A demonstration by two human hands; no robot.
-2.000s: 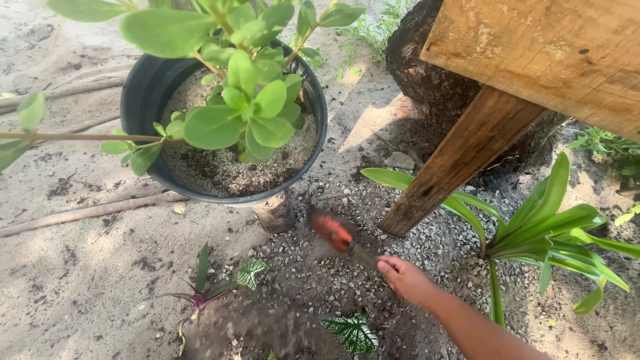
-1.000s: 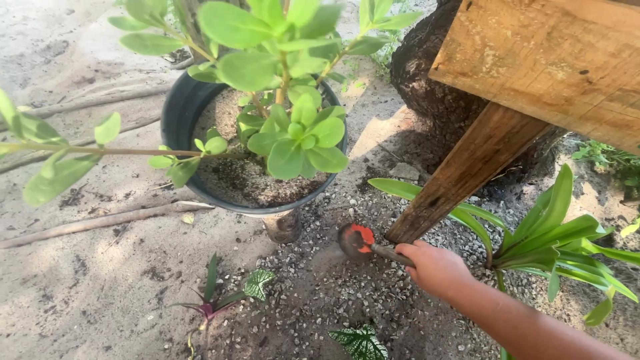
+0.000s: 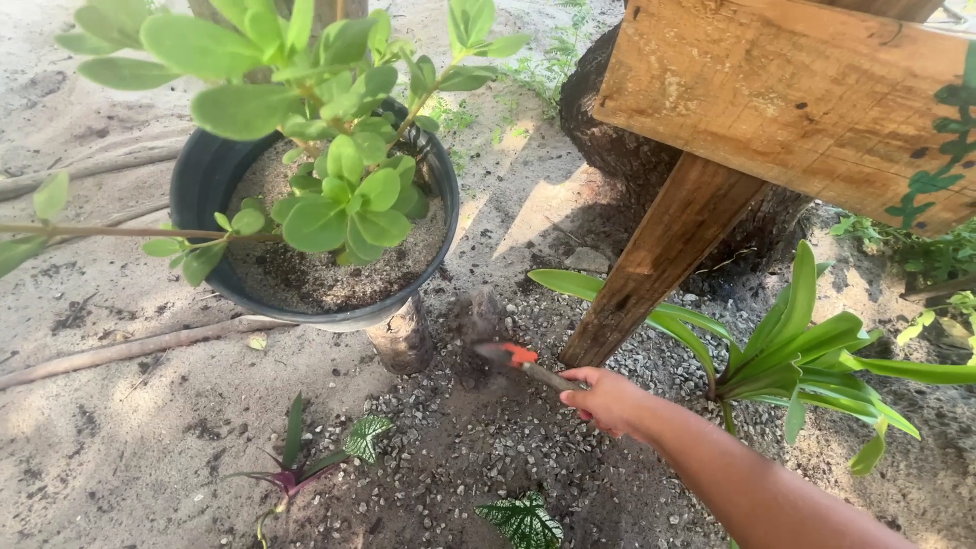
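My right hand (image 3: 606,398) grips the handle of a small garden trowel (image 3: 509,353) with orange-red on its blade. The blade is at a dark patch of loosened soil (image 3: 473,335), where soil looks blurred just beyond its tip. This patch lies between a short wooden stump (image 3: 402,335) and the foot of a slanted wooden post (image 3: 662,259). Grey gravel (image 3: 457,457) surrounds it. Nearer to me grow a white-veined caladium leaf (image 3: 524,522) and a small purple-based plant (image 3: 286,476). My left hand is out of view.
A black plastic pot (image 3: 183,183) with a leafy green shrub (image 3: 343,183) stands at the upper left. A painted wooden board (image 3: 762,99) overhangs the right, before a thick tree trunk (image 3: 610,114). A strap-leaved plant (image 3: 785,366) grows at right; a root (image 3: 137,347) crosses the sand.
My right hand has stayed on the trowel while its blade has moved about over the gravelly soil. A dark disturbed patch now shows beside the stump, where the earlier frames show gravel.
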